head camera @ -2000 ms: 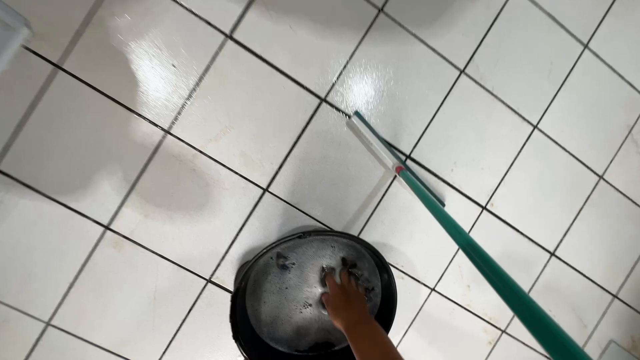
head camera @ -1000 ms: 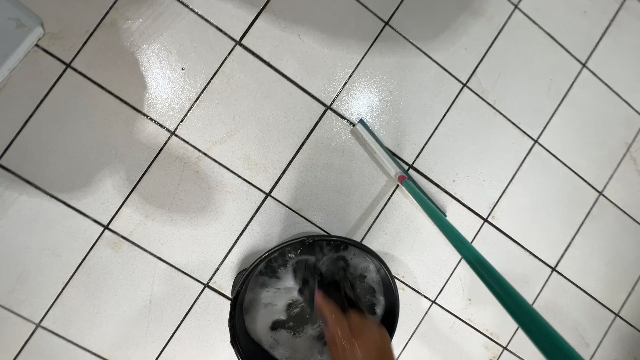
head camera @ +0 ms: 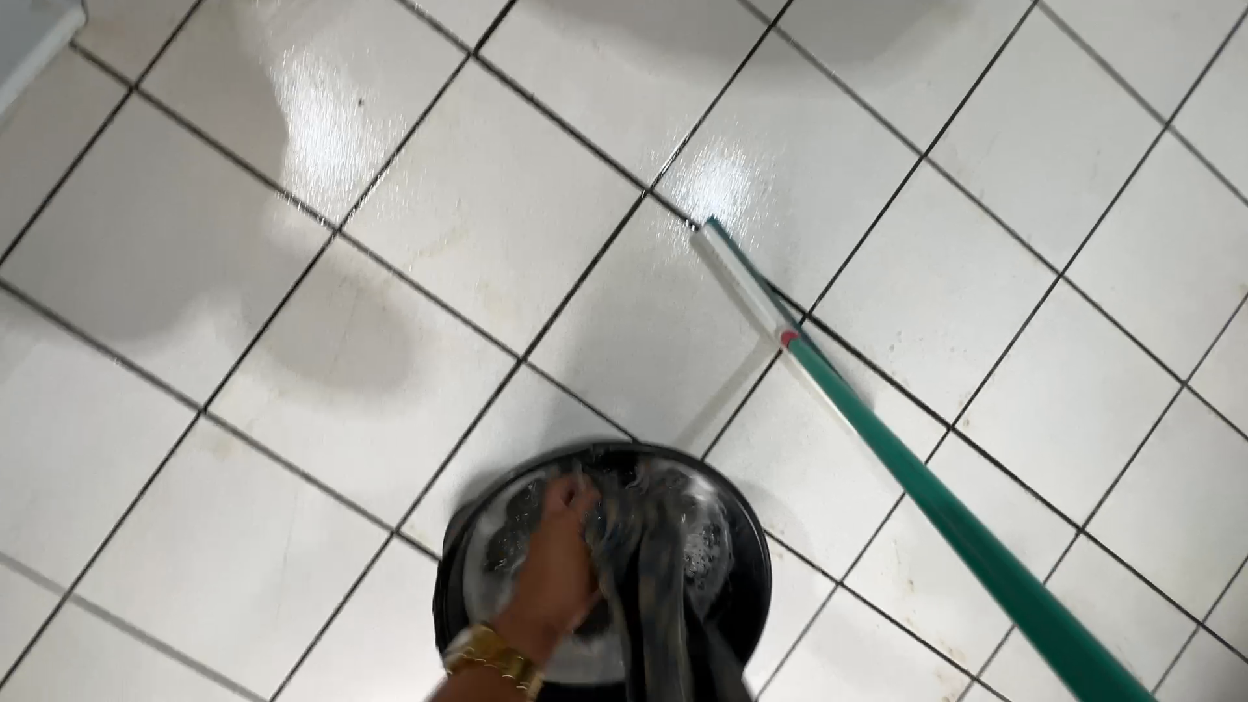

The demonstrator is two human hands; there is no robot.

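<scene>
A black round bucket [head camera: 751, 546] with foamy, soapy water stands at the lower middle of the view. My left hand [head camera: 556, 556], with a gold-coloured watch at its wrist, reaches in from the lower left, its fingers curled at a wet dark cloth [head camera: 658, 575]. This cloth hangs in long folds from beside the fingers down past the bottom edge of the view. Motion blur and the cloth hide part of the grip. My right hand is out of view.
White floor tiles [head camera: 429, 234] with dark joints surround the bucket. A floor squeegee [head camera: 916, 487] with a green handle lies across the right side, its head close beyond the bucket. Part of a pale, straight-edged object [head camera: 34, 49] shows at the top left corner.
My right hand, in the bucket in both earlier frames, has gone out of view. My left hand has come in from the lower left. The dark cloth now stretches up out of the foam.
</scene>
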